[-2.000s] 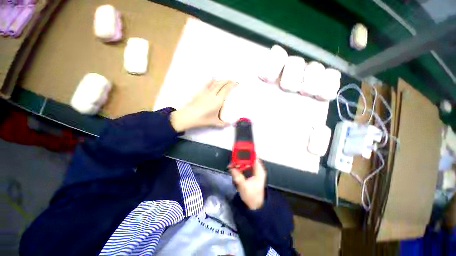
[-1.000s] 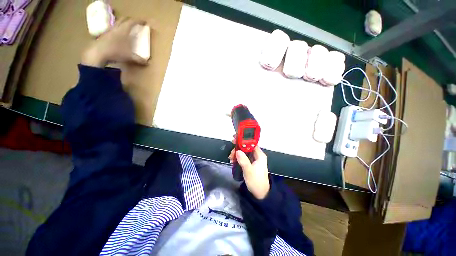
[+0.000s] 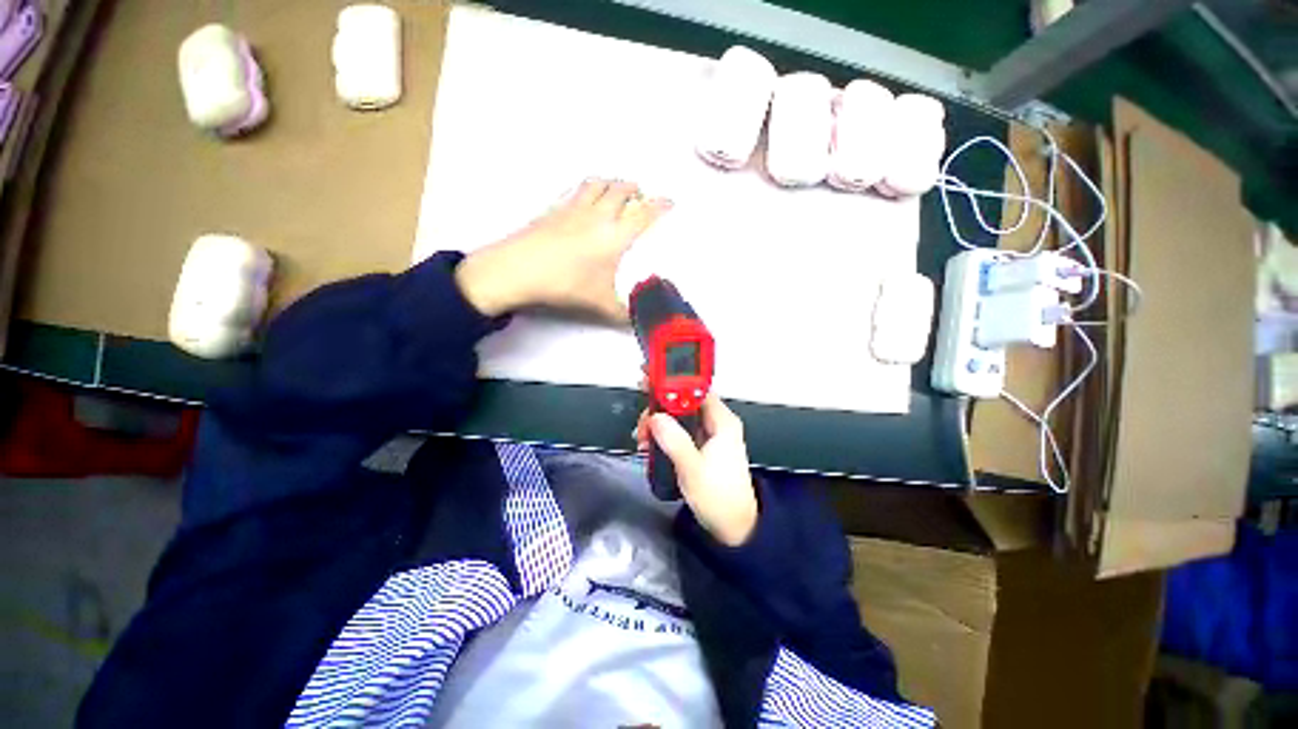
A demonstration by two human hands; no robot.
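My left hand (image 3: 570, 257) is over the white paper sheet (image 3: 498, 128) with its fingers on a pale hand warmer half (image 3: 644, 259), whose outline is washed out against the paper. My right hand (image 3: 712, 470) grips the handle of the red and black infrared thermometer (image 3: 681, 356). The thermometer's front end is close to the held half, and its small screen faces me. Several cream and pink hand warmers stand in a row (image 3: 801, 131) at the paper's upper right. A single half (image 3: 903, 318) lies at the paper's right side.
Three warmer pieces, one at the lower left (image 3: 221, 295), are on the brown cardboard sheet (image 3: 121, 185). Pink pieces (image 3: 12, 43) lie at the far left. A power strip (image 3: 971, 325) with chargers and white cables (image 3: 1049, 413) is right of the paper, beside upright cardboard (image 3: 1182, 342).
My left hand has moved right from a warmer on the cardboard to the paper, in front of the thermometer. A warmer at the cardboard's lower left shows again. The view has shifted slightly.
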